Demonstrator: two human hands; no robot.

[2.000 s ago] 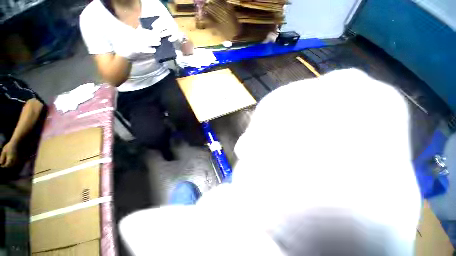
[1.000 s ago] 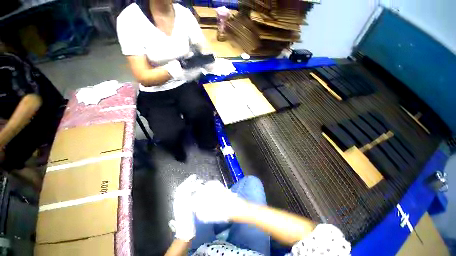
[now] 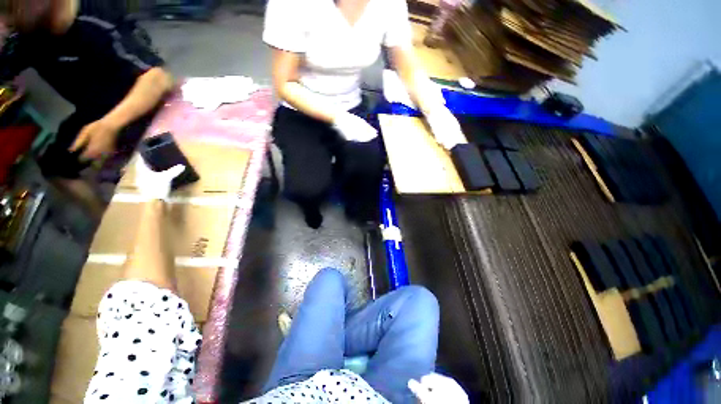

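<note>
My left hand (image 3: 156, 180), in a white glove, reaches over the cardboard-covered side bench (image 3: 174, 225) at the left. Its fingers are on a black box part (image 3: 162, 154) at the bench's far part, gripping its near side. The part is tilted, with a recessed end facing up. My right hand (image 3: 439, 390), also in a white glove, is low at the bottom edge beside my thigh, partly cut off. Its fingers are not clear and no part shows in it.
A co-worker opposite has one hand at black parts on a cardboard sheet (image 3: 417, 158). The mesh conveyor belt (image 3: 506, 260) at right carries more rows of black parts (image 3: 632, 268). Another person sits at the far left. White cloth (image 3: 217, 91) lies on the bench end. Cardboard (image 3: 530, 39) is stacked behind.
My hands have parted from my lap; the left has reached to the bench and taken hold of a black part. The co-worker's black part is now on the cardboard sheet. The view has shifted.
</note>
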